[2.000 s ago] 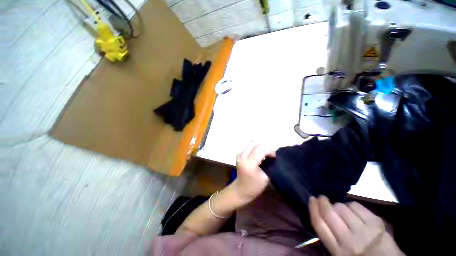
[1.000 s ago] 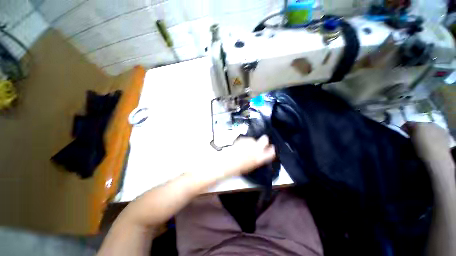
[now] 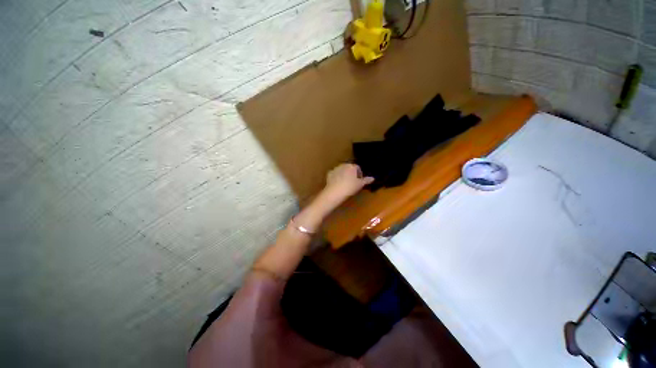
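Observation:
A stack of black cut strips point(image 3: 406, 147) lies crossed on the brown cardboard left of the table. My left hand point(image 3: 348, 182) is at the near left end of the stack, its fingers bent against the black fabric; whether they grip a strip cannot be told. The needle plate point(image 3: 620, 305) shows at the lower right edge, with dark material at its right side, cut off by the picture. My right hand is out of the picture.
The white table point(image 3: 503, 244) has an orange-brown edge point(image 3: 460, 165) with a white-blue ring point(image 3: 484, 174) beside it. Loose thread lies right of the ring. A yellow part point(image 3: 370, 36) hangs above the cardboard point(image 3: 309, 115). A screwdriver-like tool point(image 3: 630, 86) is at the white brick wall.
The view has swung left, so the machine head and most of the garment are out of the picture. My left hand has moved from the needle area to the black strips. My right hand has left view.

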